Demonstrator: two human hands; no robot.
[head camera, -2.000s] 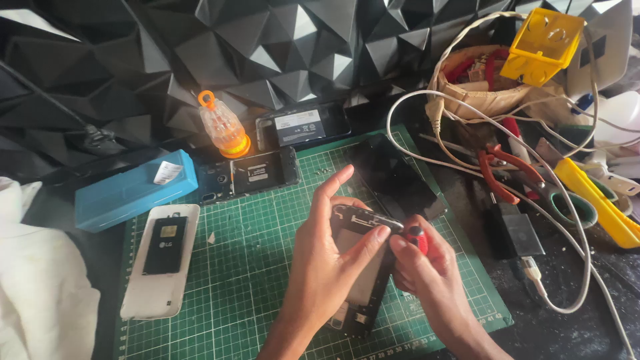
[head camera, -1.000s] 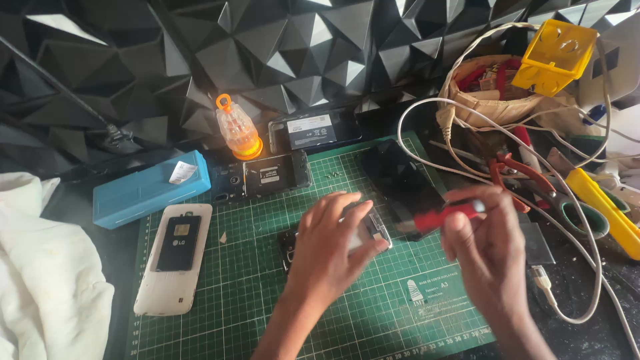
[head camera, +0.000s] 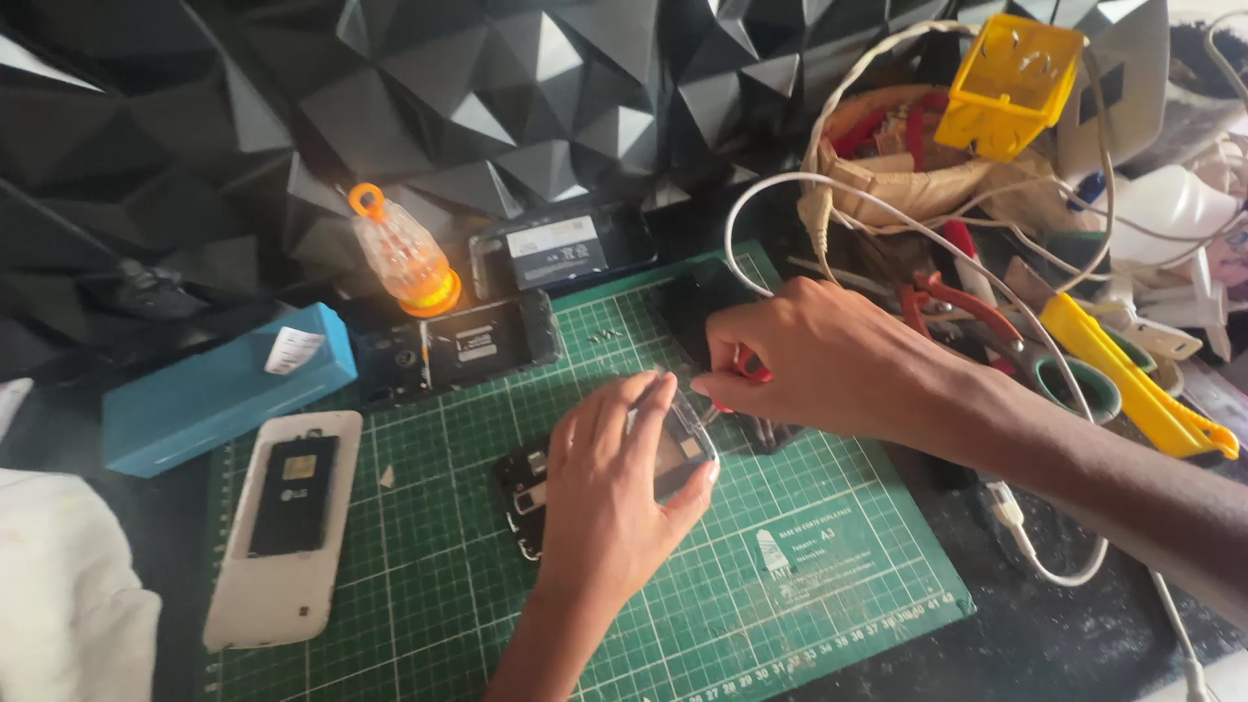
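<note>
My left hand (head camera: 619, 468) is laid over an opened phone body (head camera: 531, 492) on the green cutting mat (head camera: 829, 624), fingers and thumb gripping its edges. My right hand (head camera: 799, 356) holds a red-handled tool (head camera: 751, 366), its metal shaft reaching the phone's right end; its tip is too blurred to identify. Small screws (head camera: 604, 334) lie on the mat above the phone. A dark panel (head camera: 687, 297) lies partly under my right hand. To the left, a white phone back cover (head camera: 229, 600) holds an LG battery (head camera: 292, 497).
At the back stand a bit-set case with orange ends (head camera: 405, 253), a phone frame (head camera: 531, 327) and another phone part with a battery (head camera: 556, 249). A blue box (head camera: 224, 390) is left. Pliers (head camera: 960, 302), a yellow cutter (head camera: 1131, 380), a white cable (head camera: 1033, 322) and a basket (head camera: 907, 190) crowd the right.
The phone, held up in both hands two seconds ago, now rests on the mat under my left hand. My right hand with the red tool has moved from the right to the phone's end.
</note>
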